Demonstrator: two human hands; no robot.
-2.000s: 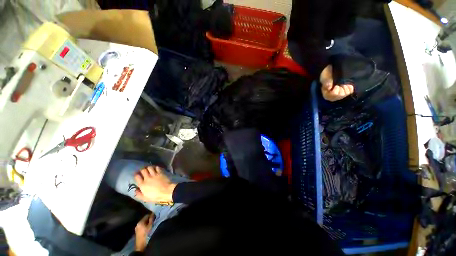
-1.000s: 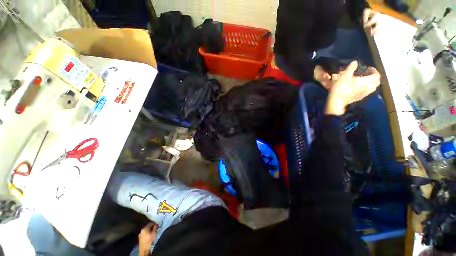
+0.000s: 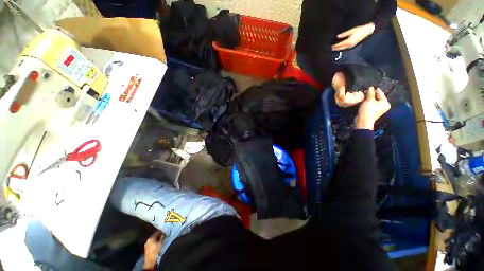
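My right hand reaches out at the upper right and pinches the edge of a dark fabric piece. Another person's hand holds the same piece from the left, above a blue crate. My left hand is low beside my jeans leg, partly hidden; its fingers cannot be made out clearly. Red-handled scissors lie on the white table at the left, apart from my hands.
A blue crate with dark pieces stands at the right, a red crate at the back. A dark heap and a hanging panel over a blue round thing lie between. A sewing machine is at the left, another table at the right edge.
My right hand has left my knee, reached to the upper right, and gone from open-fingered to pinching the fabric. The other person's second hand now rests against their body.
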